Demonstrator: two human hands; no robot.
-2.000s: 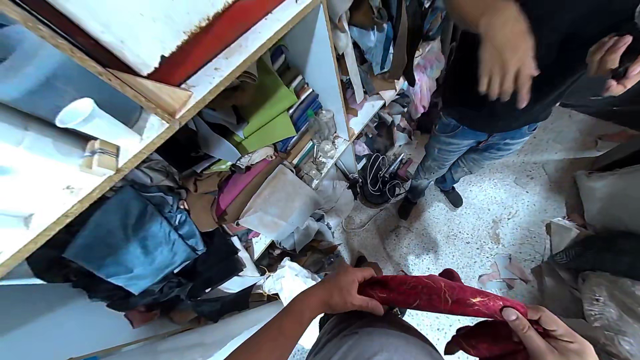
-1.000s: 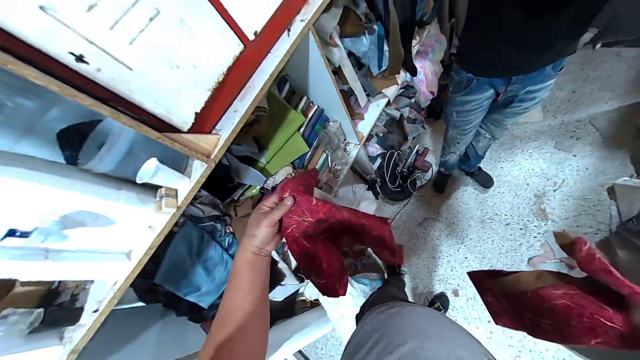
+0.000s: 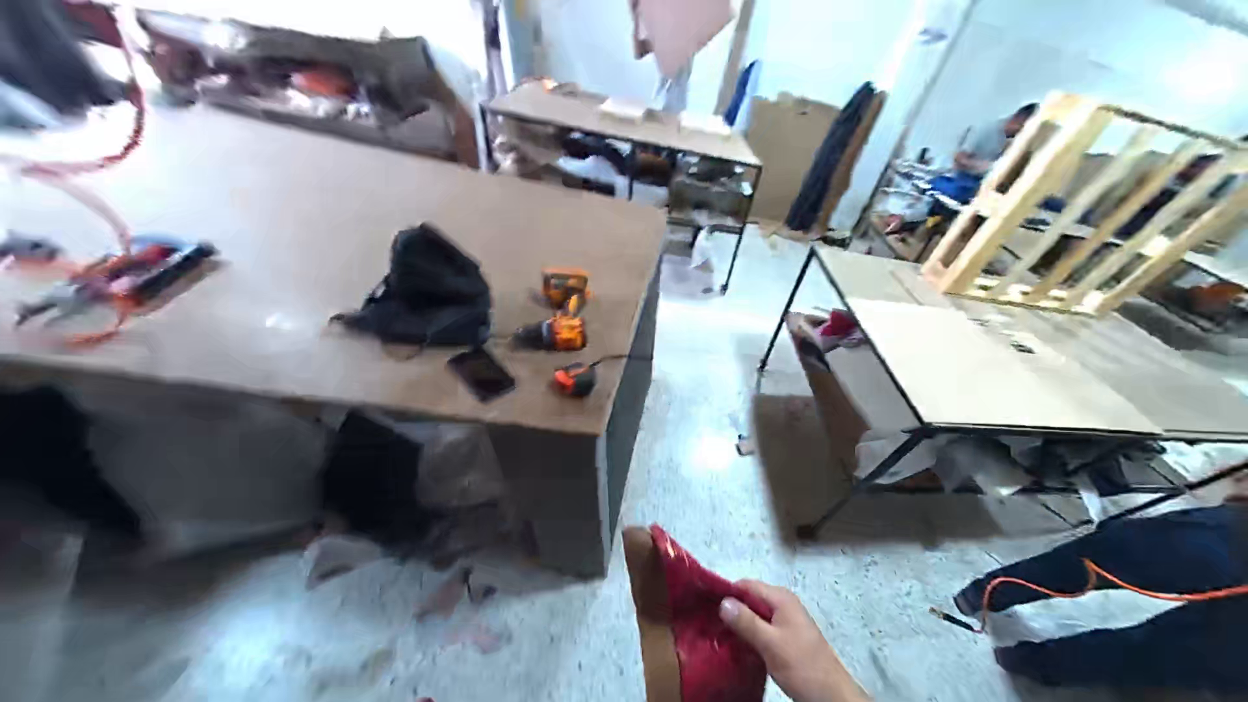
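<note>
Near the bottom centre of the head view, my right hand [image 3: 780, 634] grips a piece of red patterned fabric [image 3: 707, 609] with a brown backing along its left side. The thumb lies on top of the cloth, and the fabric's lower end runs out of the frame. My left hand is out of view. Beyond the cloth, on a large worktable [image 3: 546, 219], lie an orange and black cordless drill [image 3: 554, 333], an orange tape measure [image 3: 575, 379], a dark phone [image 3: 481, 373] and a black bag [image 3: 429, 292].
Right of the aisle floor [image 3: 707, 439] stands a metal-framed table [image 3: 1014, 375] bearing a wooden slatted frame [image 3: 1082, 214]. A person's dark trousered legs [image 3: 1121, 585] and an orange hose [image 3: 1121, 583] are at lower right. Another person [image 3: 994, 146] is farther back. Scraps lie below the large worktable.
The view has swung away from the shelves to the worktables. Both hands held red fabric a second ago; now only my right hand shows, with its piece.
</note>
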